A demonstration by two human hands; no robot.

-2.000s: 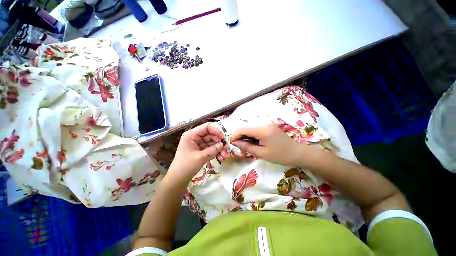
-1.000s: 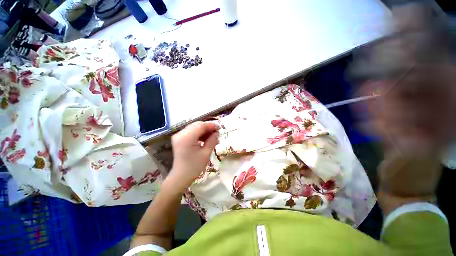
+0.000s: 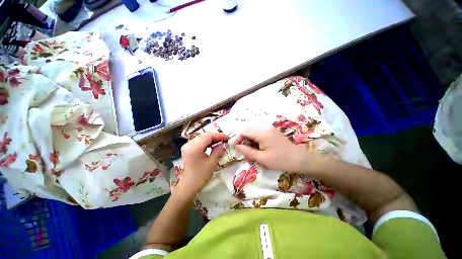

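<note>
The cream floral garment lies bunched on the lap, partly against the table edge. My left hand pinches the garment's pale edge between thumb and fingers. My right hand is close beside it, with thumb and index finger pinched together at the cloth. A needle or thread between its fingertips is too small to tell. A loose pile of small dark buttons lies on the white table.
The smartphone lies flat near the edge of the white table. Another heap of floral cloth hangs over the table at left. A red stick and a white cylinder are at the top. Blue crates are below.
My right hand was blurred far out to the right with a pale thread line one second ago; it is now back beside my left hand. The view has shifted slightly, moving the table things up and left.
</note>
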